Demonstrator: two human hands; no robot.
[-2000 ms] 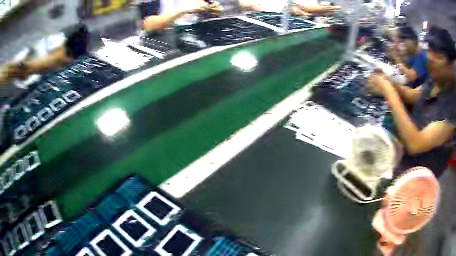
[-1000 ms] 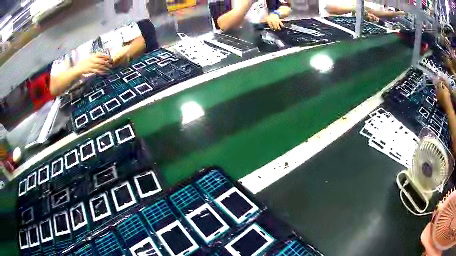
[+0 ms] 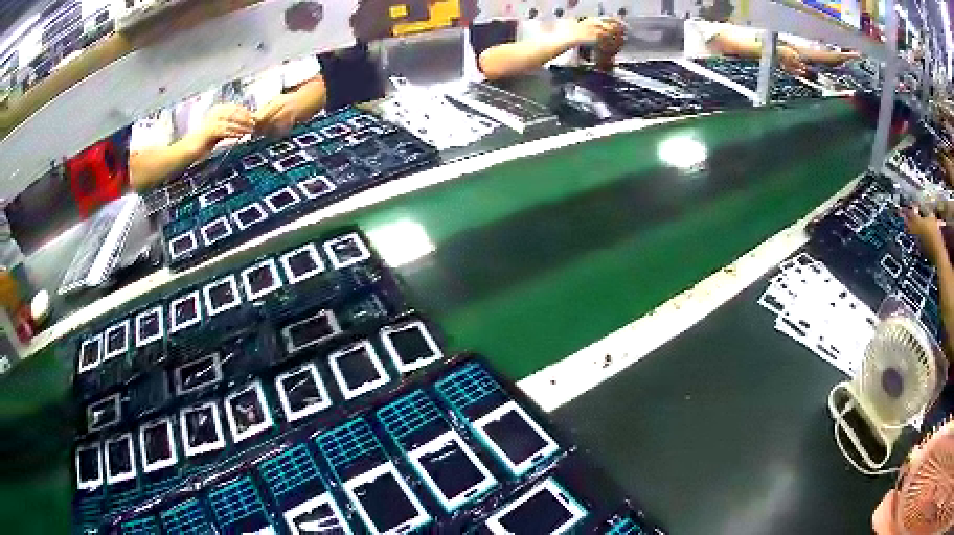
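Observation:
Neither of my hands is in the picture. Nearest in front of me, at the bottom, a black blister tray [image 3: 573, 466] holds rows of teal front housings [image 3: 384, 495] with white screen bezels and teal keypad grids. Its lower part is cut off by the bottom edge. A second dark tray [image 3: 389, 303] lies behind it on the left, partly over the green belt, with two full rows of white-bezelled housings [image 3: 359, 368] and a sparser row between them.
A green conveyor belt [image 3: 586, 246] with white edges [image 3: 669, 303] curves away. A cream fan [image 3: 892, 366] and a pink-orange fan [image 3: 929, 483] stand at right, near white sheets [image 3: 821, 308]. Workers' hands [image 3: 228, 123] are busy across the belt over another tray [image 3: 282, 225]. One arm shows at far right.
The view has swung left since the oldest frame, then tilted slightly up. The left tray now shows farther right against the belt than one second ago. Workers' hands across the belt have shifted.

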